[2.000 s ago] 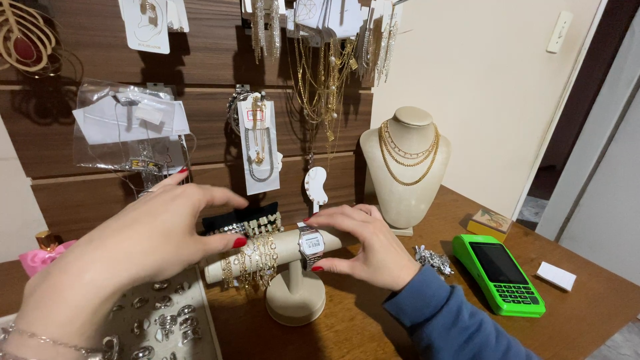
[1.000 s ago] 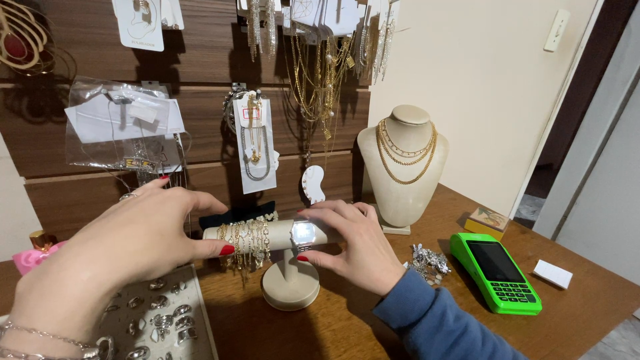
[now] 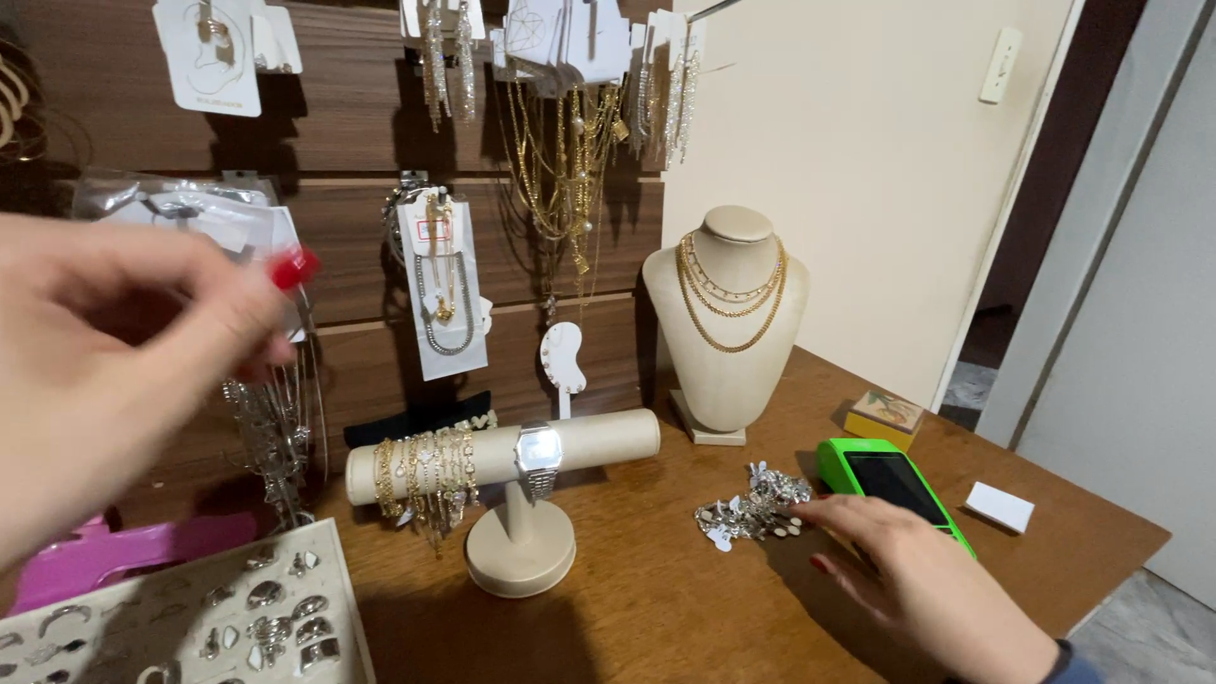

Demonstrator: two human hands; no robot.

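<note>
On a cream T-bar bracelet stand (image 3: 608, 439) sit several gold-tone bracelets (image 3: 427, 470) at the left and a silver digital wristwatch (image 3: 540, 451) near the middle. My right hand (image 3: 902, 560) reaches over the table, its fingertips at the right edge of a pile of silver jewelry with small white tags (image 3: 755, 503); whether it touches the pile I cannot tell. Blurred and raised at the left, my left hand (image 3: 123, 342) has thumb and forefinger close together; anything between them is not visible.
A green card terminal (image 3: 888, 480) lies partly behind my right hand, near a small white box (image 3: 999, 507) and a yellow patterned box (image 3: 883, 418). A cream necklace bust (image 3: 727, 380) stands behind. At lower left are a ring tray (image 3: 351, 608) and a pink object (image 3: 114, 560). Jewelry hangs on the slatted wood wall.
Both hands have left the bracelet stand. My right hand has moved right to the silver jewelry pile, and my left hand has drawn away to the left. The watch stays on the bar.
</note>
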